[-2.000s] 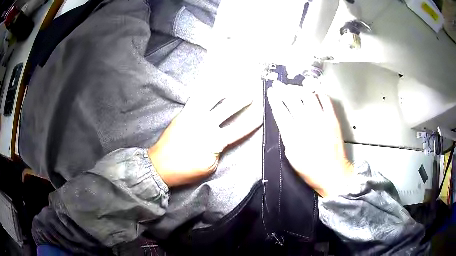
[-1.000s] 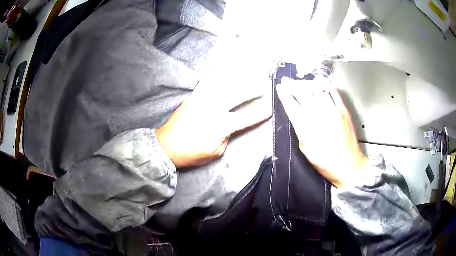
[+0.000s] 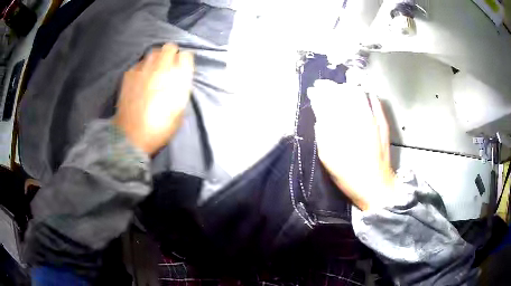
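Observation:
A dark denim garment, with paler grey inside, lies across the machine table. Its narrow dark band with pale stitch lines runs up to the presser foot area, where glare hides detail. My right hand lies over the band's right side, its fingertips just below the foot; glare hides whether they pinch the cloth. My left hand is blurred, farther left on the grey cloth, with fingers curled into it and folds around them.
The white machine head fills the right side, with a round silver tension dial at its upper part. A dark phone-like object lies at the far left beyond the table's wood-coloured edge. Red-black plaid cloth shows at the bottom.
My left hand has left the cloth beside the band and moved left and up, bunching the grey cloth. The band's lower end has moved up towards the foot. My right hand stays beside it.

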